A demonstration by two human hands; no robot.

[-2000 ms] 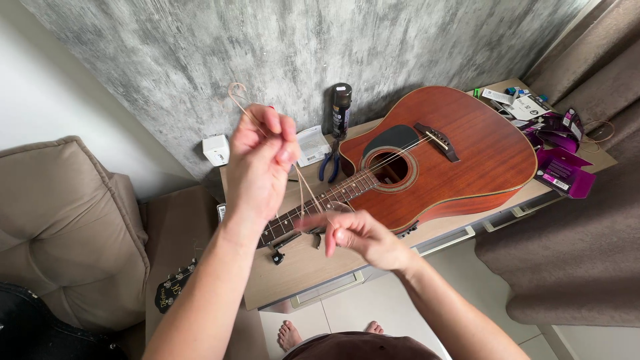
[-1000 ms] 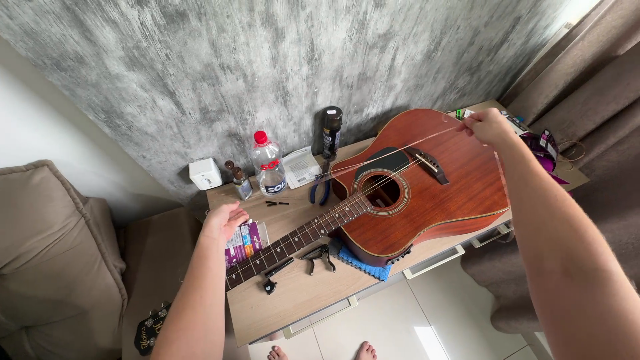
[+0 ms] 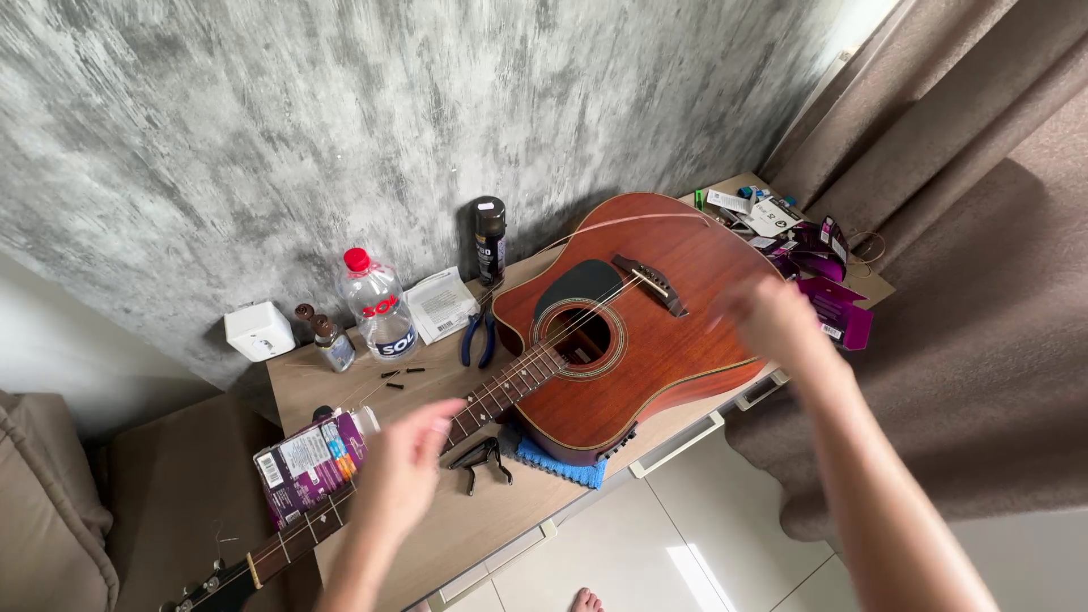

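Note:
A reddish-brown acoustic guitar lies face up, its neck toward the lower left. Several strings run from the bridge over the soundhole. A loose, pale string curves across the upper part of the body and trails left past its edge. Over the fretboard is my left hand, fingers bent close together; whether anything is between them is unclear. My right hand, blurred by motion, is above the lower body to the right of the bridge, apart from the loose string; its grip cannot be made out.
Along the wall stand a white box, small bottles, a plastic bottle and a spray can. Blue-handled pliers, a capo, black pegs and a purple box lie nearby. Opened packaging is at right.
One second ago my right hand held the string by the guitar's far end; now the string lies away from that hand, which has moved toward the bridge. My left hand is now over the neck.

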